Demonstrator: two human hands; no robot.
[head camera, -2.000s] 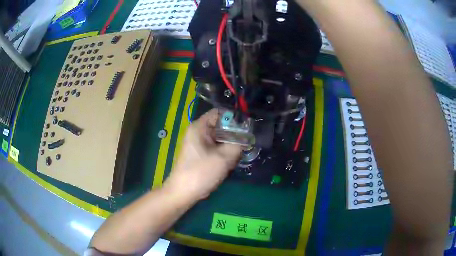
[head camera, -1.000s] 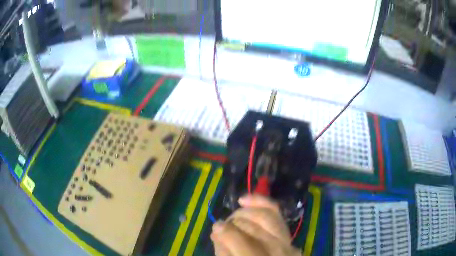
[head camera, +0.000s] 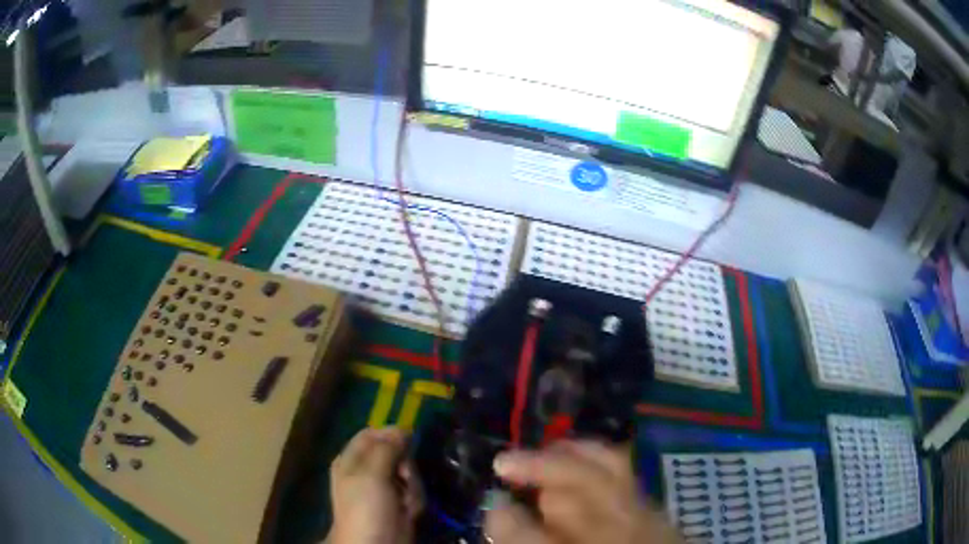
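The black test fixture (head camera: 494, 351) stands at the lower centre, with a thick red wire (head camera: 525, 383) over its top plate. My right hand (head camera: 579, 494) is closed around the red fixture handle (head camera: 558, 428) at the front; the hand is blurred and cut off by the bottom edge. My left hand (head camera: 374, 483) is beside the fixture's lower left with its fingers curled; whether it holds anything cannot be told. The test seat and any part in it are hidden or out of view.
A cardboard box (head camera: 228, 425) with small dark pieces stands left. White rear trays (head camera: 398, 250) lie below the monitor (head camera: 595, 69). A parts tray (head camera: 744, 494) and a second parts tray (head camera: 877, 478) lie right. Thin red and blue wires run up behind the fixture.
The view has tilted up from the fixture's front to the monitor. My right hand has come down from the upper right onto the red handle. My left hand has left the clear block.
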